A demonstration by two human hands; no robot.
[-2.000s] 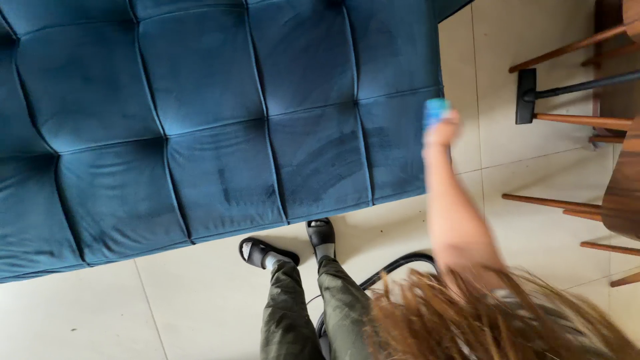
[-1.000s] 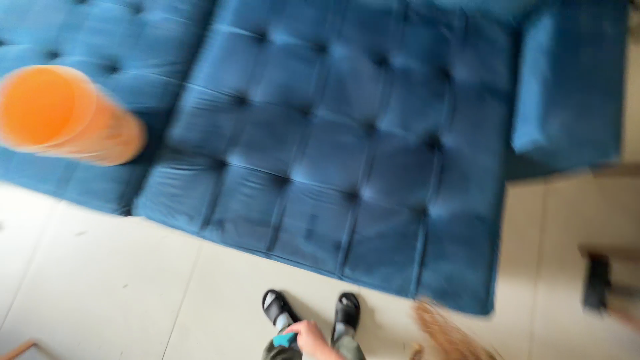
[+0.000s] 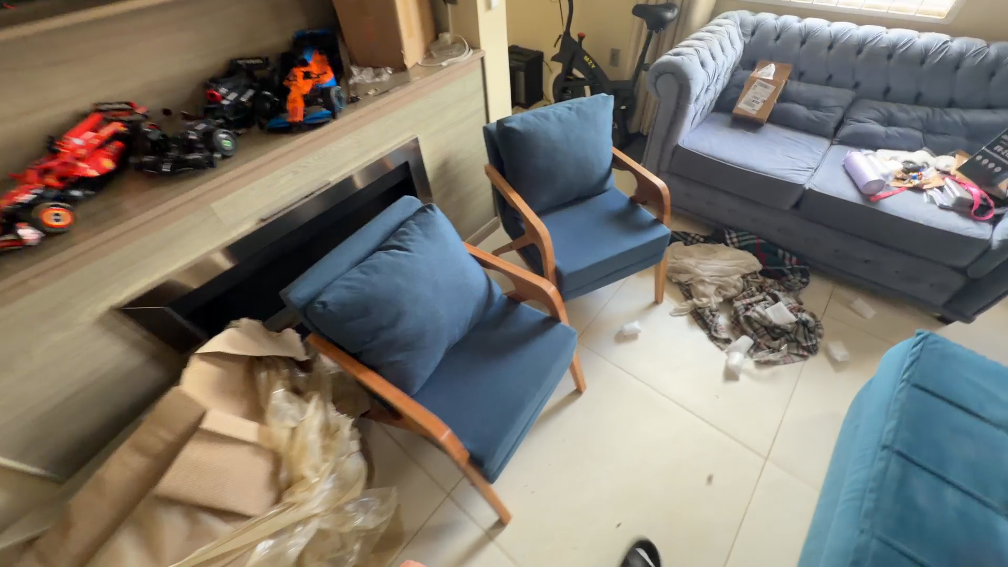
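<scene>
A sliver of skin, seemingly my left hand (image 3: pixel 411 563), shows at the bottom edge, too small to tell what it does. My right hand is out of view. Close by, a blue armchair (image 3: pixel 504 354) with wooden arms stands on the tiled floor, and a second blue armchair (image 3: pixel 602 236) is behind it. The corner of a teal upholstered seat (image 3: pixel 937 457) fills the lower right. The tip of a black shoe (image 3: pixel 642 554) is on the floor at the bottom.
Crumpled brown packing paper and plastic film (image 3: pixel 315 441) lie at the lower left. Plaid cloths (image 3: pixel 768 315) and white scraps lie before a grey-blue tufted sofa (image 3: pixel 740 157), which holds a cardboard box (image 3: pixel 761 94) and small items. Model race cars (image 3: pixel 87 153) stand on a shelf.
The view has swung from the blue tufted seat to the armchairs and sofa. The hand with a turquoise thing, seen in both earlier frames, no longer shows, nor does the orange cup.
</scene>
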